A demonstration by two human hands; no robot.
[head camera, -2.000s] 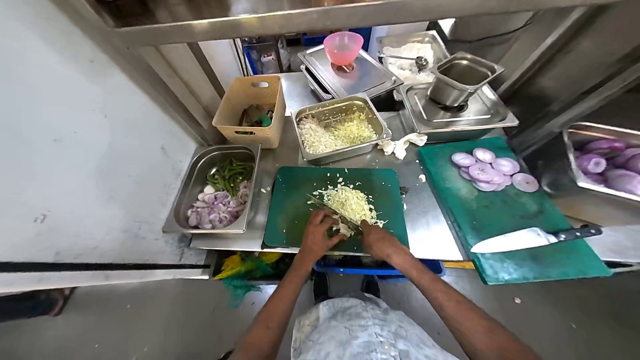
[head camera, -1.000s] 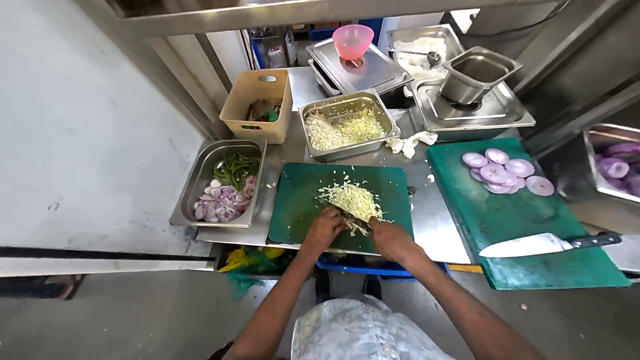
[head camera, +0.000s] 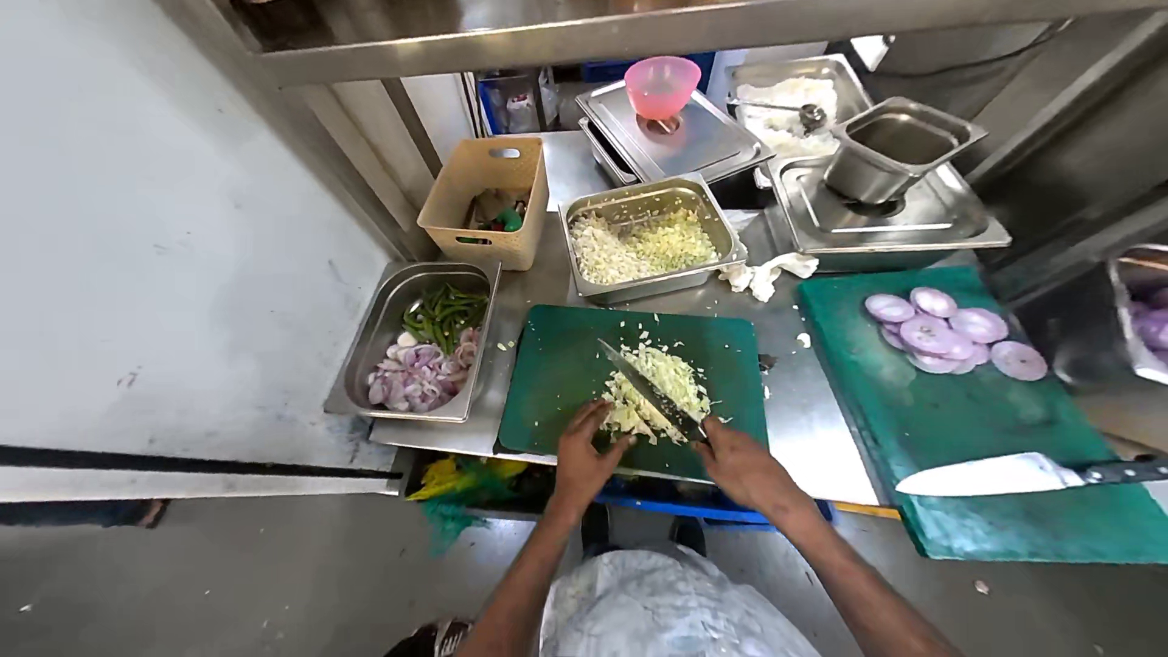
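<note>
My right hand grips the handle of a kitchen knife, whose blade lies slanted over a heap of chopped cabbage and points up and left. The heap rests on a green cutting board. My left hand is at the heap's lower left edge, thumb and fingers spread, with cabbage bits between them. Behind the board stands a steel pan of chopped pale vegetables in two shades.
Left is a steel pan with green chillies and sliced onion; behind it, a tan plastic basket. At right, a second green board bears onion slices and a large knife. A crumpled white cloth lies between. A steel shelf crosses above.
My left hand has come off the knife blade and moved left and down, its fingers now apart. The blade has swung to point further up, with my right hand still on its handle.
</note>
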